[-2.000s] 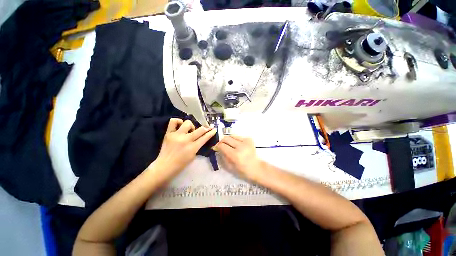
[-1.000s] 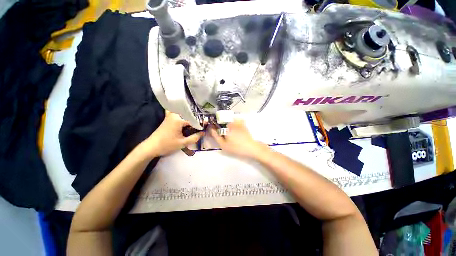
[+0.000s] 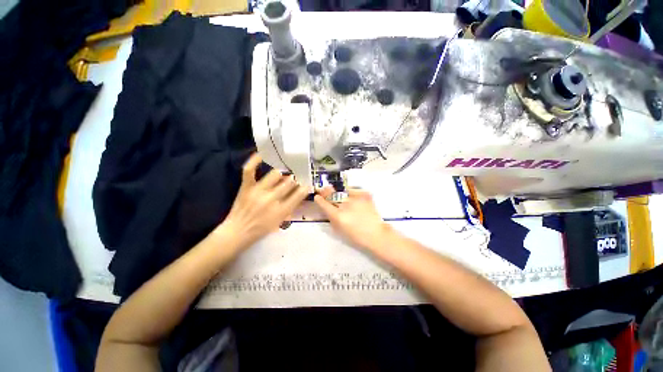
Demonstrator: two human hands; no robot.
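Note:
A large black cloth [image 3: 174, 138] lies spread left of the needle, its right part under my left hand. My left hand [image 3: 265, 200] is bare, palm down, with its fingertips on the cloth's edge at the presser foot [image 3: 331, 190]. My right hand [image 3: 356, 218] is bare, just right of the foot, its fingertips close to the left ones. A small dark bit of cloth shows between the fingertips; whether the right fingers pinch it is hidden. The white, smudged sewing machine head [image 3: 363, 109] stands over the fingertips.
Navy-black fabric pieces [image 3: 507, 234] lie right under the machine arm, beside blue and orange-handled snips [image 3: 471, 200]. A dark strip [image 3: 580, 249] and a yellow strip [image 3: 640, 234] lie farther right. More black cloth [image 3: 36, 160] hangs at the far left. A red basket [image 3: 625, 347] is at lower right.
The dark tab that stuck out below the fingertips two seconds ago no longer shows. Both hands stay near the presser foot. The whole view has shifted a little.

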